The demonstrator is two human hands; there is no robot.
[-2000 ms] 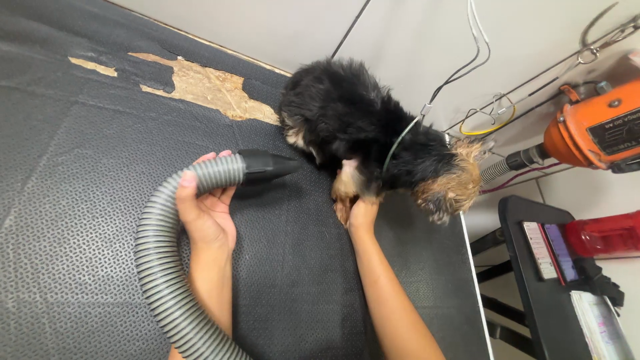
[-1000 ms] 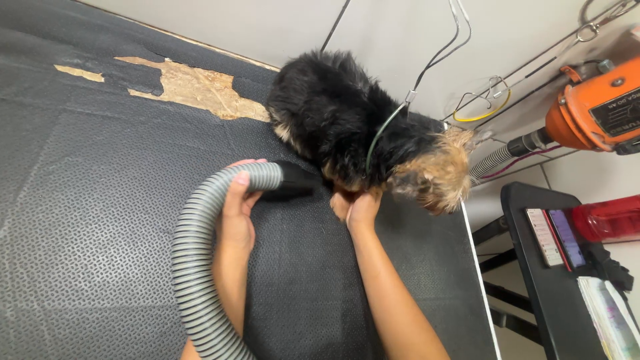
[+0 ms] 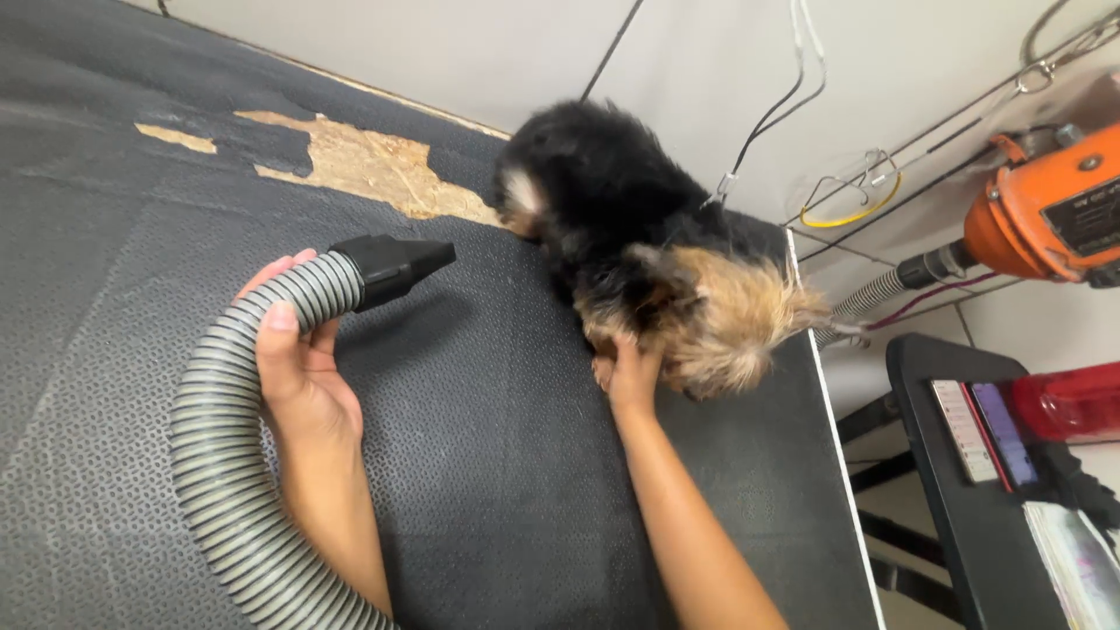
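A small black and tan dog (image 3: 612,192) is on the black textured table mat (image 3: 490,455) near the wall, its tan head low and toward the right. My left hand (image 3: 306,367) grips a grey ribbed dryer hose (image 3: 219,420) just behind its black flat nozzle (image 3: 394,267), which points right toward the dog with a gap between them. My right hand (image 3: 632,376) is at the dog's front leg beside the head, with its fingers partly hidden by fur. A thin cord loop (image 3: 724,188) hangs down to the dog's neck area.
An orange dryer unit (image 3: 1041,206) with a hose hangs at the right. Below it, a black stand (image 3: 954,542) holds a red container (image 3: 1072,402), a phone-like item and papers. Torn matting bares wood (image 3: 376,166) near the wall. Wires run along the wall.
The nozzle has moved left, away from the dog, compared with one second ago. The dog's head has lowered toward my right hand and the table.
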